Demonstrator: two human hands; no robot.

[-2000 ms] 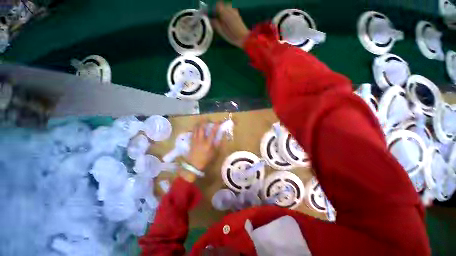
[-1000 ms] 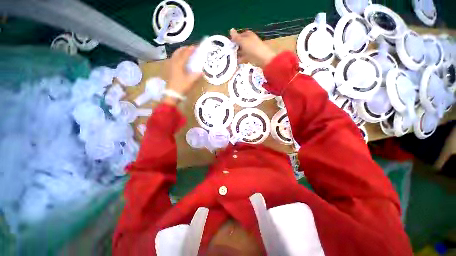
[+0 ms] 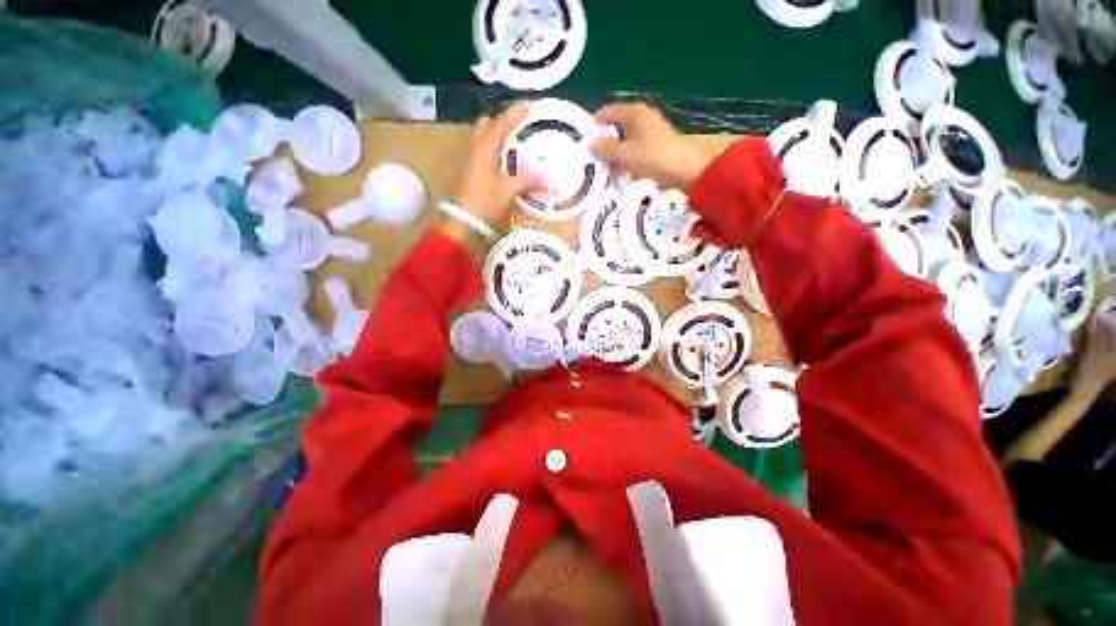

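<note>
A round white base (image 3: pixel 558 157) with dark curved slots is held over the far part of the tan board (image 3: pixel 404 257). My left hand (image 3: pixel 492 177) grips its left side, with the thumb over the disc. My right hand (image 3: pixel 639 144) holds its right edge with the fingertips. A translucent cover seems to lie on its centre, but its fit cannot be told. Several more bases (image 3: pixel 531 279) lie nearer my body, some overlapping. Two round translucent cover heads (image 3: pixel 480 335) lie at the near left of them.
Bulk translucent covers (image 3: pixel 86 281) heap in green sheeting (image 3: pixel 245 489) at left. Bases with covers pile up (image 3: pixel 881 165) at right. The green conveyor (image 3: pixel 685 55) beyond carries discs (image 3: pixel 531 37). A grey metal arm (image 3: pixel 331 55) slants in from upper left. Another person's arm (image 3: pixel 1052 422) shows at right.
My right hand has come back from the conveyor to the board. Since a second ago, the cover in my left hand has moved onto the base, and both hands now grip the base.
</note>
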